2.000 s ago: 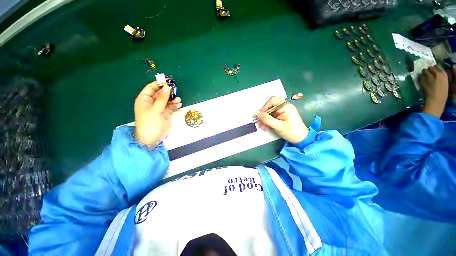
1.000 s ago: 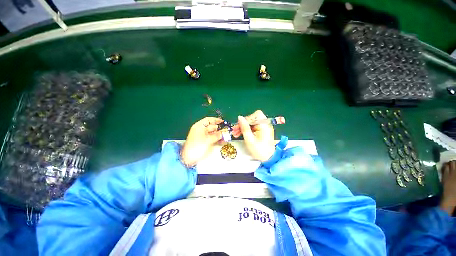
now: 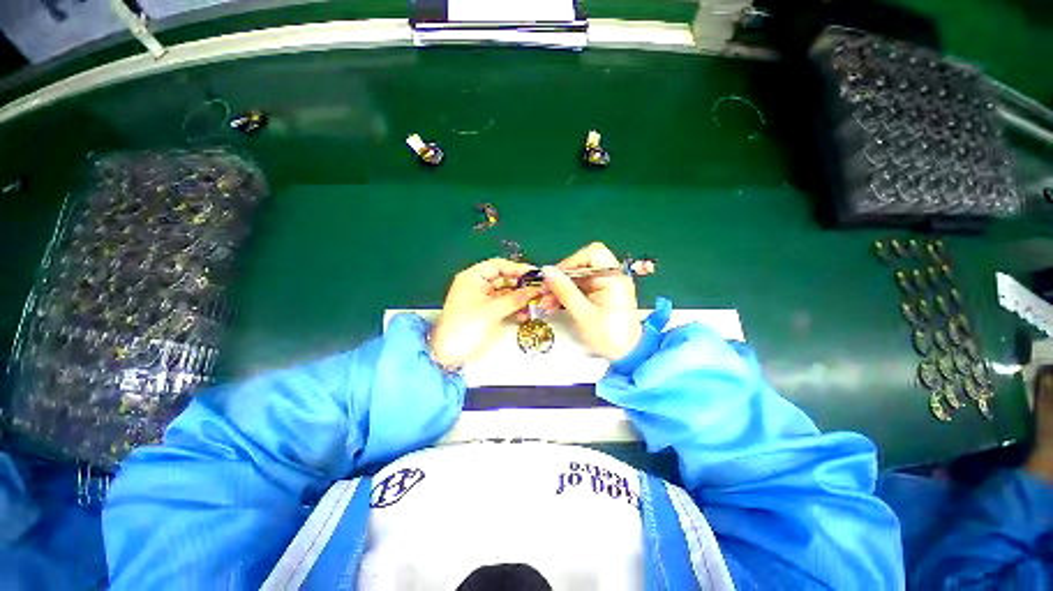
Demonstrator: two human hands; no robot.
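Note:
My left hand (image 3: 471, 309) holds a small dark module (image 3: 531, 278) between its fingertips above the white mat (image 3: 456, 427). My right hand (image 3: 599, 305) holds a thin pen-like tool (image 3: 600, 271) with a pinkish end pointing right. The tool's tip is at the module, partly hidden by the fingers. A round patch of gold parts (image 3: 536, 336) lies on the mat between my hands. A curved gold-dark part (image 3: 487, 216) lies on the green surface beyond my left hand, with another small dark piece near my fingertips.
Modules lie spaced across the back, at left (image 3: 249, 121), middle (image 3: 426, 150) and right (image 3: 595, 150). Clear blister trays are stacked at left (image 3: 139, 300) and upper right (image 3: 918, 127). Columns of curved parts (image 3: 941, 323) lie at right, near a white strip (image 3: 1025, 303) and a person's hand at the edge.
Two seconds ago my hands were apart; they came together at the module and stay there. Since one second ago the module and tool have shifted slightly in my fingers. The view has moved.

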